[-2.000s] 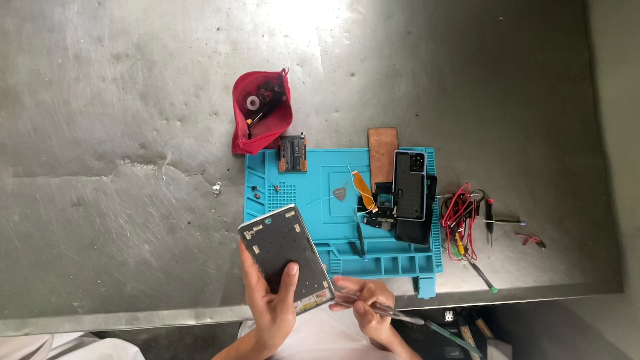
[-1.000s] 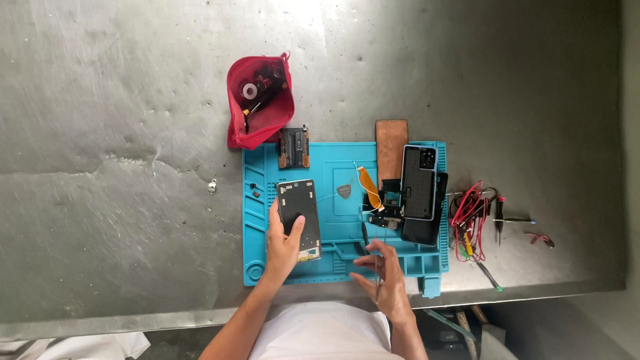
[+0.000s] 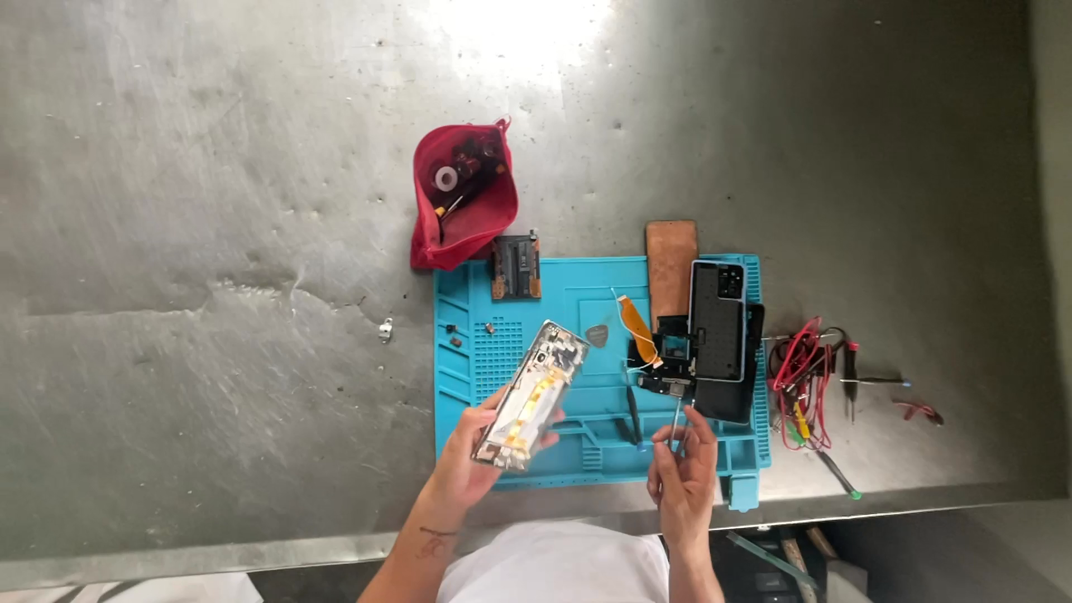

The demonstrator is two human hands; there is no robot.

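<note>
My left hand (image 3: 479, 448) holds an opened smartphone frame (image 3: 536, 398) by its edges, tilted, with its inner side and a yellow-orange flex strip facing up. Metal tweezers (image 3: 676, 419) are between the fingers of my right hand (image 3: 687, 465), their tips pointing up near loose black phone parts (image 3: 666, 383). Both hands are over the lower part of a blue silicone repair mat (image 3: 595, 276). On the mat, an orange flex cable (image 3: 638, 331) lies left of a phone back cover (image 3: 718, 322) with a camera cutout. A grey pick (image 3: 596, 336) and a small screwdriver (image 3: 634, 414) rest between the hands.
A red zip pouch (image 3: 490, 219) with tools stands behind the mat, beside a phone battery (image 3: 517, 268). A brown block (image 3: 672, 268) overlaps the mat's back edge. Red test leads (image 3: 796, 368) and screwdrivers (image 3: 851, 368) lie at right. A small metal part (image 3: 385, 330) is at left.
The phone frame in my left hand has been turned over, from its dark plate side to its inner side. My right hand, fingers spread a second ago, is now closed around the tweezers.
</note>
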